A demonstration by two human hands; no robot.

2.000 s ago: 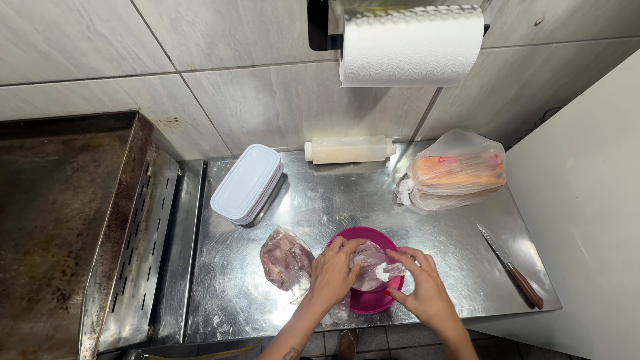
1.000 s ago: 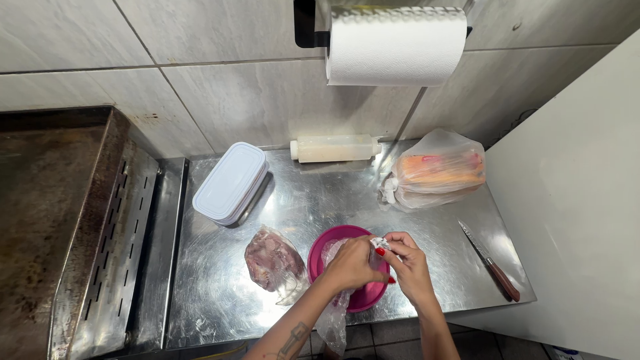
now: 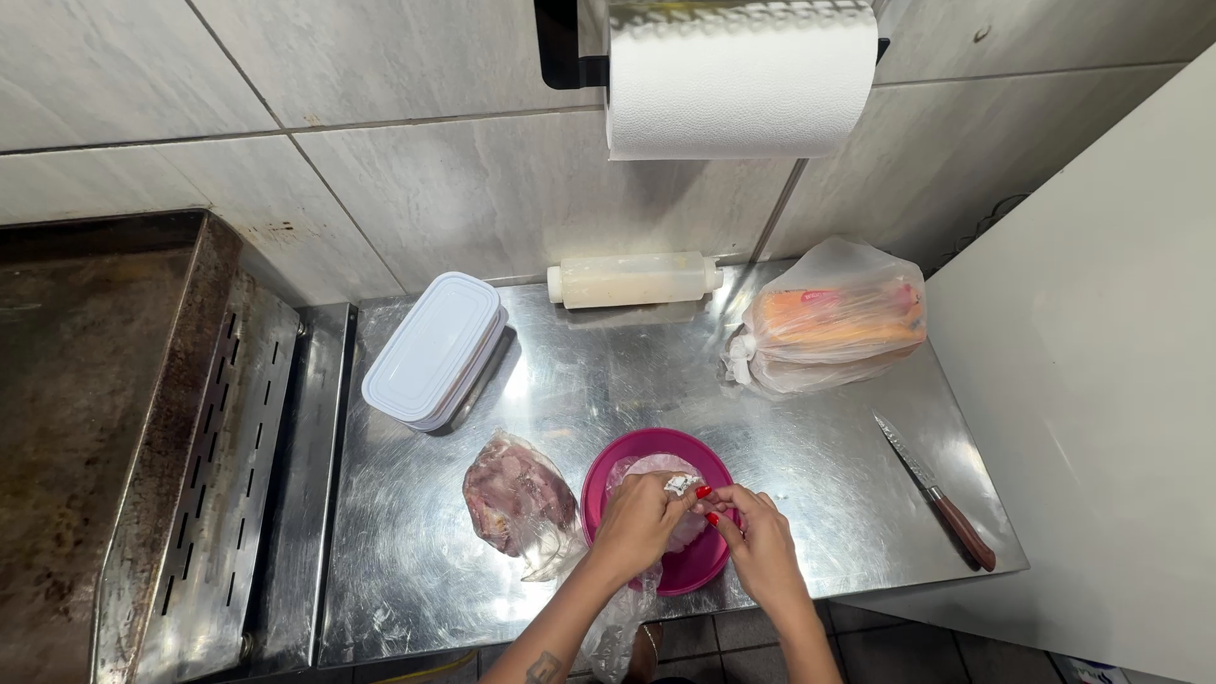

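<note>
A magenta plastic bowl stands near the front edge of the steel counter, with a clear plastic bag in it. My left hand grips the bag's gathered, whitish top over the bowl. The fingertips of my right hand meet at the same spot, pinched close to the left thumb; whether they hold plastic is too small to tell. More clear plastic film hangs below my left wrist over the counter's edge. Left of the bowl lies a clear bag of raw meat.
A lidded white container is at the back left, a squeeze bottle lies along the wall, and a knotted bag with orange packages is at the back right. A wooden-handled knife lies right. A griddle borders the left; paper towels hang above.
Two seconds ago my hands were apart on either side of the bag in the bowl; now their fingertips are together at its gathered top. The hanging film has come into view below my left wrist.
</note>
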